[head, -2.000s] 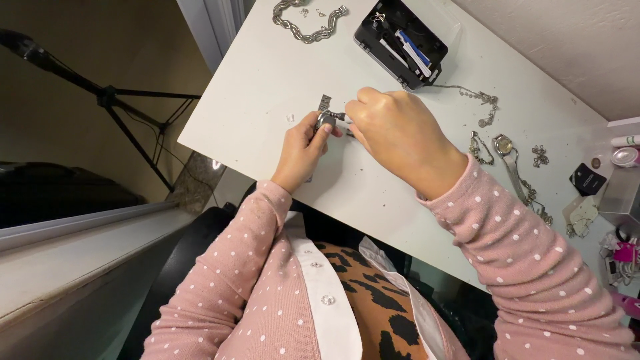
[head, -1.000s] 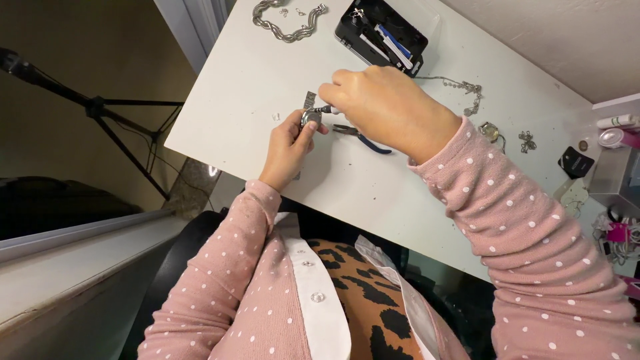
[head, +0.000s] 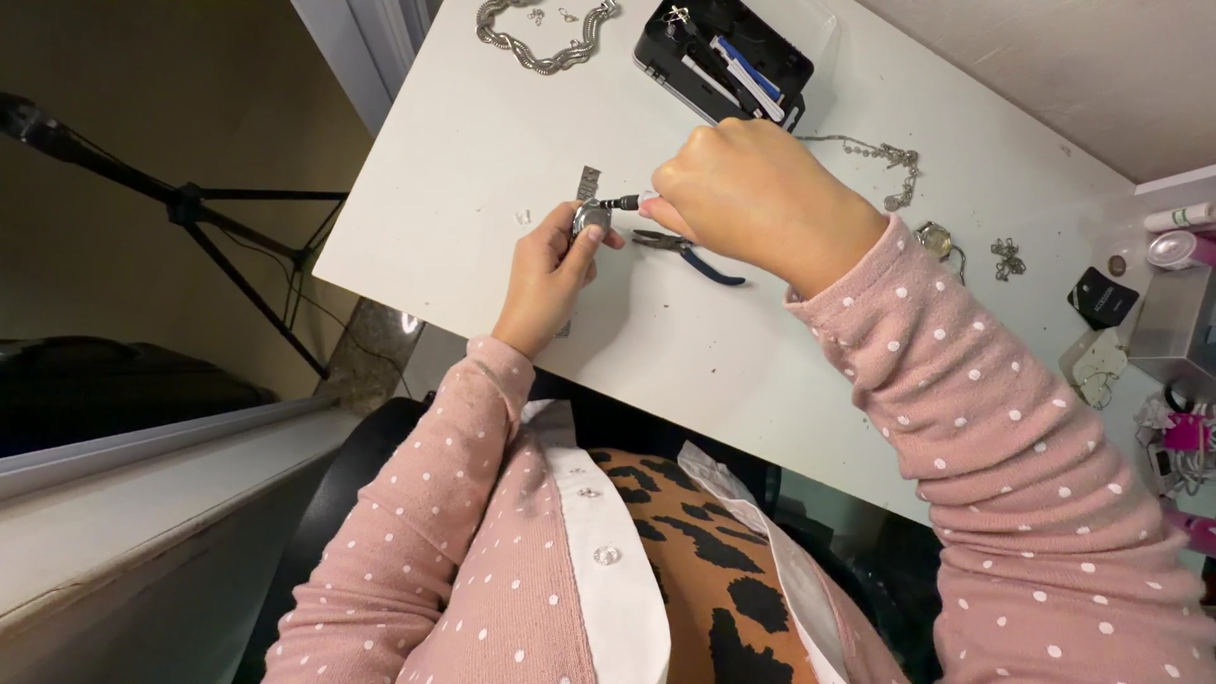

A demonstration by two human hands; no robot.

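Observation:
My left hand (head: 551,271) grips a metal wristwatch (head: 591,218) above the white table, its link band (head: 589,182) sticking out past the fingers. In my right hand (head: 750,195) is a small screwdriver (head: 624,202) with a dark shaft and a pale handle, mostly hidden by the fingers. Its tip meets the edge of the watch case; the exact contact point is too small to tell. Just right of the watch, below my right hand, lie pliers (head: 679,245) with dark blue handles.
A black open case (head: 655,57) with tools stands at the back, beside a thick silver chain necklace (head: 546,65). Rightward lie a thin chain (head: 902,161), another watch (head: 935,239), a small chain (head: 1007,258) and a black tag (head: 1102,297). A black tripod (head: 190,204) stands left of the table.
My right hand has lifted away from the table's middle, uncovering the pliers that it hid two seconds ago. The watch stays in my left hand. The view has shifted slightly.

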